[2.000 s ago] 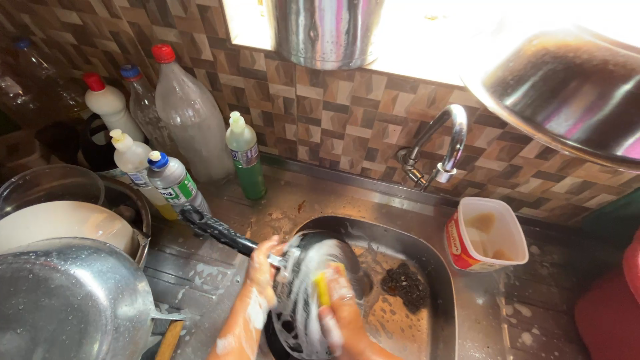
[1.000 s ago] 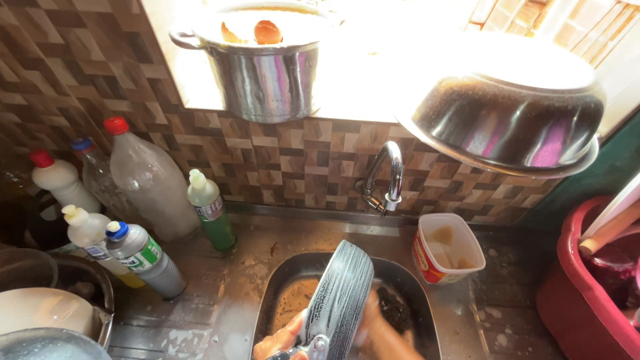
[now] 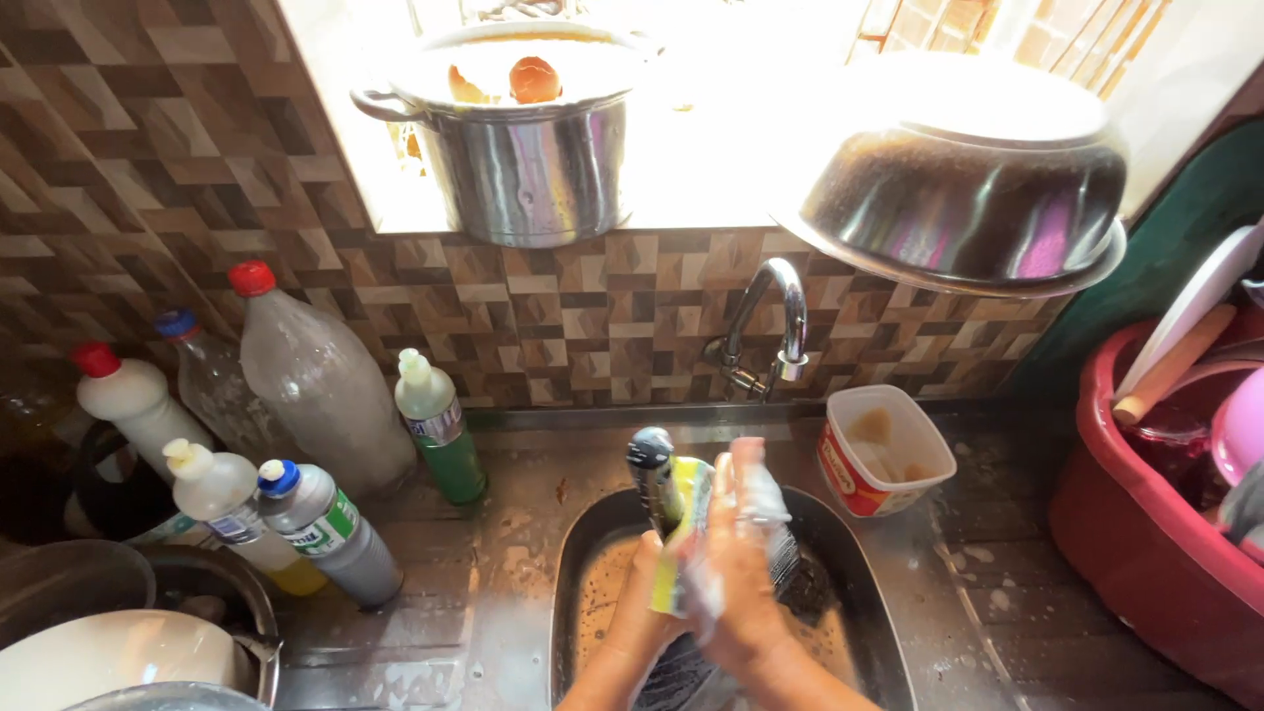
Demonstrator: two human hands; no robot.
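Observation:
Over the sink basin (image 3: 859, 617), my left hand (image 3: 637, 592) is closed around a soapy dark pan (image 3: 676, 676), whose black handle (image 3: 654, 474) points up and away. My right hand (image 3: 736, 573) presses a yellow sponge (image 3: 671, 583) against the handle area; both the hand and the sponge are blurred and covered in suds. Much of the pan lies hidden under my hands and forearms. A dark scouring pad (image 3: 810, 588) rests in the basin, right of my right hand. The chrome faucet (image 3: 780, 316) stands behind the basin.
Left of the basin stand a green soap bottle (image 3: 449, 444), a large clear bottle (image 3: 316, 385) and several others, with stacked dishes (image 3: 128, 652) in front. To the right are a plastic tub (image 3: 889, 454) and a red basin (image 3: 1155, 523). A metal pot (image 3: 533, 168) and an upturned bowl (image 3: 968, 197) occupy the ledge.
The pan stood on edge one second ago; now its handle points away from me. My right hand has moved up with the sponge beside the handle. The view has shifted since two seconds ago.

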